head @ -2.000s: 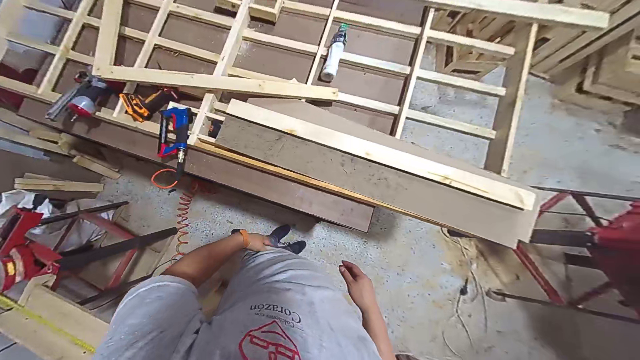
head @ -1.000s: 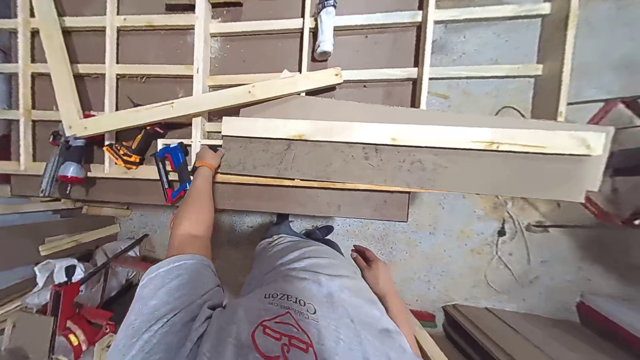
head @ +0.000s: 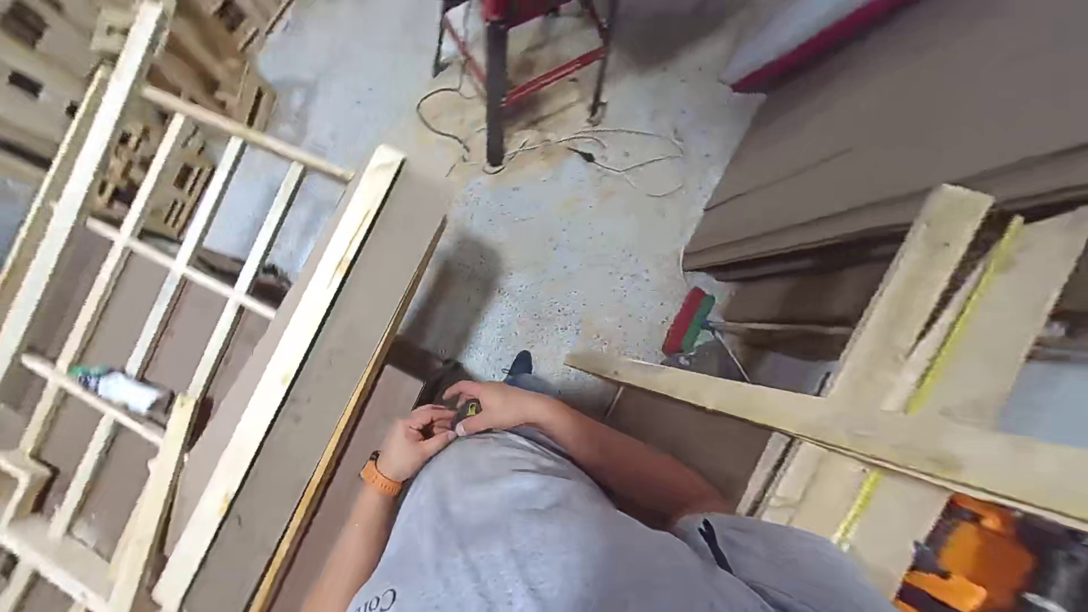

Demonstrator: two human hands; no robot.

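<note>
Both my hands meet in front of my shirt. My right hand point(head: 497, 406) is closed around a small black and yellow object point(head: 467, 410), which looks like a tape measure. My left hand point(head: 416, 442), with an orange watch on its wrist, touches the same object with its fingertips. To the left lies a long pale wooden strip point(head: 297, 357) on a grey-brown board point(head: 340, 365). Beyond it is a wooden lattice frame point(head: 161, 280) with a white bottle point(head: 127, 391) among its slats.
A red metal stand point(head: 544, 85) and loose cable point(head: 595, 144) are on the floor ahead. At right are stacked brown panels point(head: 892, 144), a red and green broom point(head: 688, 321), a wooden plank point(head: 807, 408) reaching toward me, and an orange and black tool point(head: 977, 552).
The view has swung far to the right. My left hand has left the board's edge near the blue and red tool; my hands, apart before, are now together at the small object.
</note>
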